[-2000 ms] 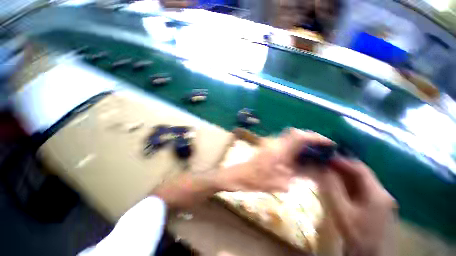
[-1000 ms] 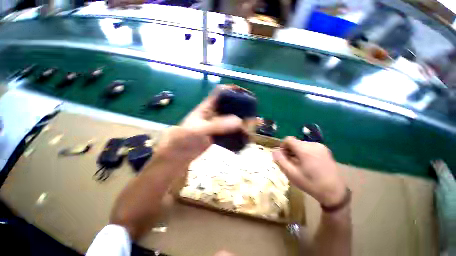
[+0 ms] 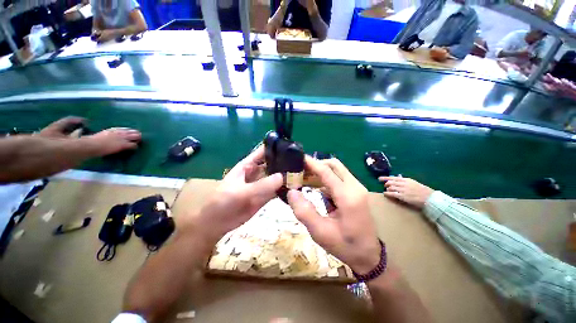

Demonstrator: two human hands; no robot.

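A black unit [image 3: 287, 156] with a black cord loop standing up from its top is held upright between my two hands, above the tray. A cream label [image 3: 294, 179] shows on its lower part. My left hand [image 3: 243, 189] grips its left side. My right hand [image 3: 338, 211], with a beaded bracelet at the wrist, grips its right side, thumb near the label. The carton tray [image 3: 278, 276] below is filled with loose cream pieces [image 3: 271, 243], partly hidden by my hands.
Two looped black units [image 3: 151, 221] and a small thin tool [image 3: 72, 226] lie on the cardboard at left. The green belt [image 3: 221, 139] carries spaced units. Another person's arms reach over it at left; a striped sleeve [image 3: 486, 246] and hand reach in at right. More people sit opposite.
My hands have come together on the unit, which is now upright with its loop up. My right hand was apart from it. Other people's arms have come in at left and right.
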